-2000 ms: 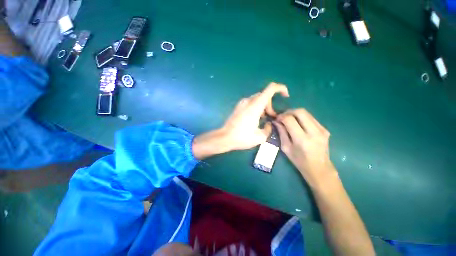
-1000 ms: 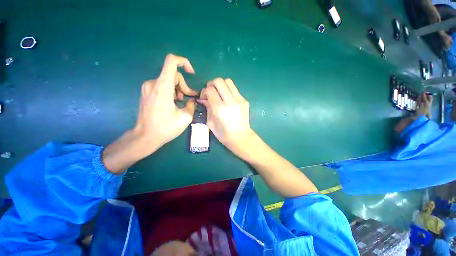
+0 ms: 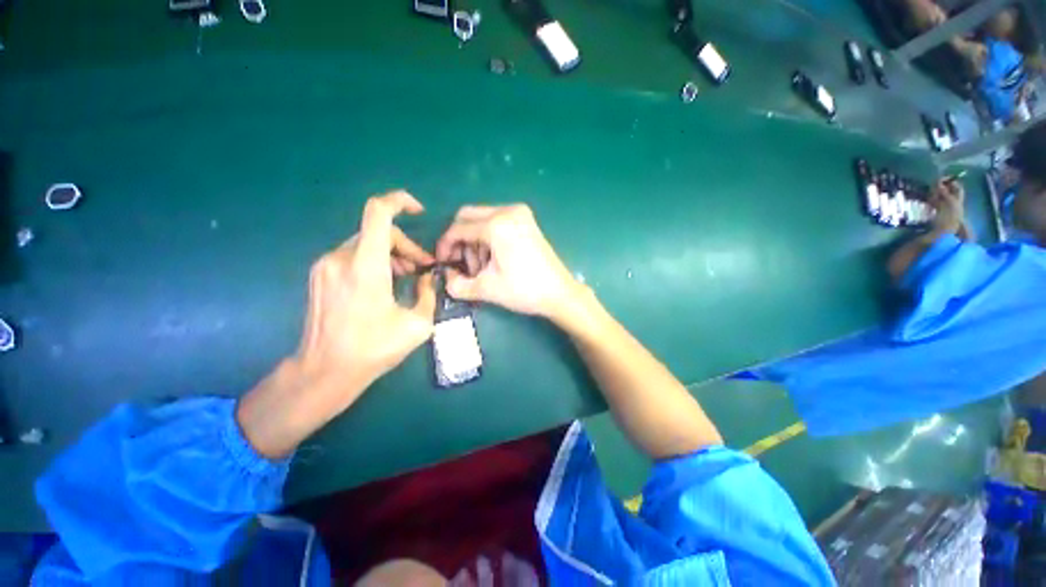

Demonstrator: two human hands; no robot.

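A part-built phone (image 3: 458, 350) lies on the green mat in front of me, its white patch on the lower half facing up. Its dark upper end is partly hidden by my fingers. My left hand (image 3: 365, 292) is at the phone's upper left, thumb and fingertips pinching a small dark part (image 3: 434, 266). My right hand (image 3: 505, 261) is at the upper right, its fingertips on the same small dark part, just above the phone. The part is too small and blurred to name.
Oval rings (image 3: 63, 196) lie on the green mat (image 3: 711, 241) at left and top. Waiting phones (image 3: 557, 46) lie along the back. Several grouped phones (image 3: 895, 197) lie at right by another worker's hand (image 3: 947, 206). Wrapped cartons (image 3: 900, 539) stand at lower right.
The view has turned, so the mat and waiting phones show in other places. Both hands stay at the phone's upper end. My right fingers are more curled around the small dark part.
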